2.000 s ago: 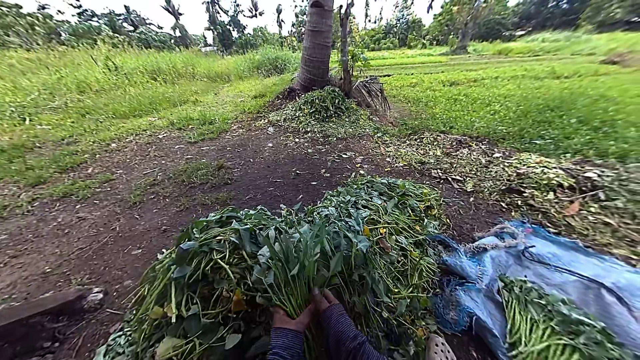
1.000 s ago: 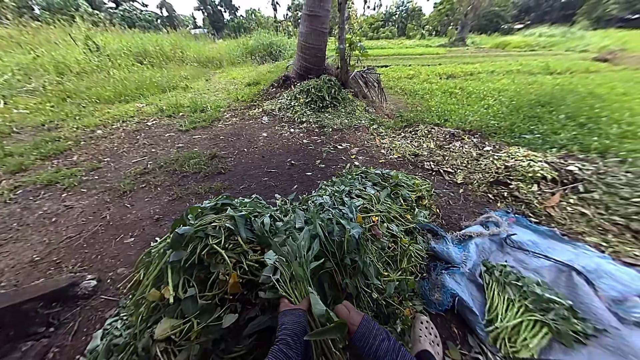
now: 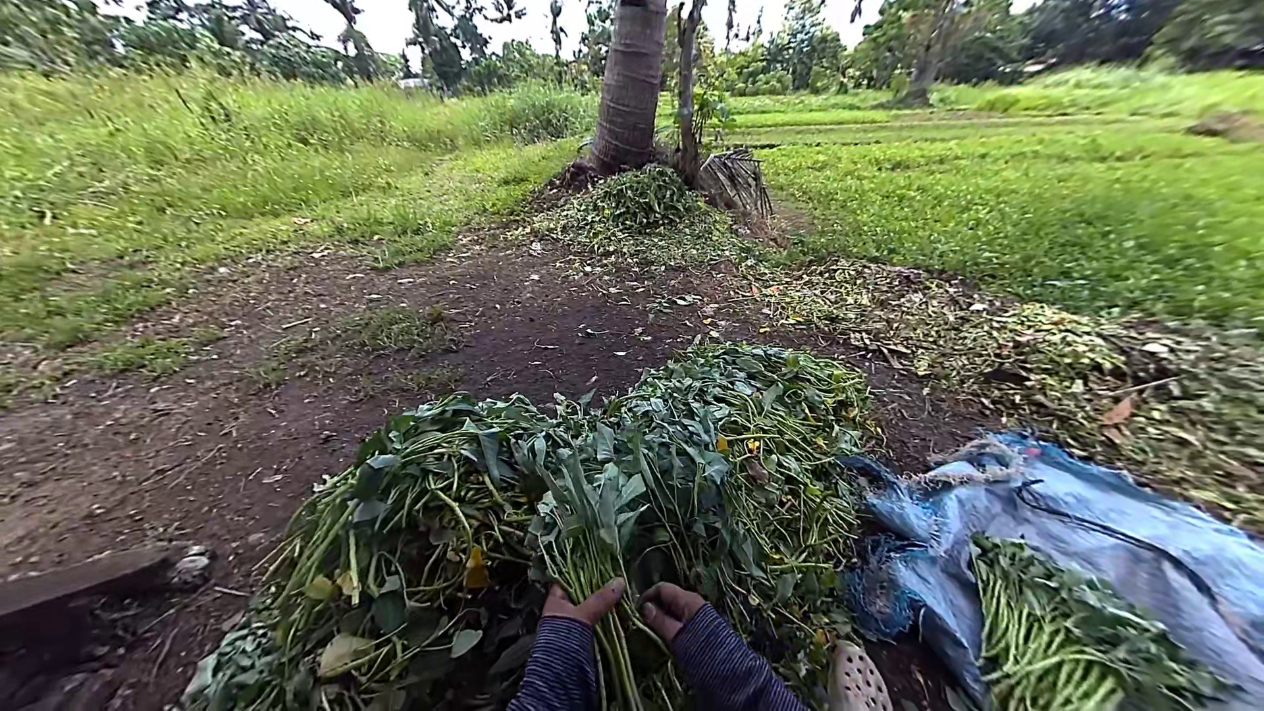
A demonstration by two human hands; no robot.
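Observation:
A bundle of long-stemmed leafy greens is upright in my left hand, whose thumb lies across the stems. Just right of it, my right hand has its thumb and fingers bent close together at the edge of the stems; whether it pinches a stem is not clear. Both arms wear striped sleeves. Under and around them spreads a large heap of cut greens with a few yellow leaves. To the right, a bunch of greens lies on a blue woven plastic sack.
A perforated clog shows beside the heap. Dark soil stretches ahead to a palm trunk with a pile of greens at its base. Discarded leaves cover the ground at right. A plank-like edge lies at left.
My right hand was further from the left one a second ago and is now close beside it. The bundle's leaves, which drooped over the stems between my hands, now point up and away.

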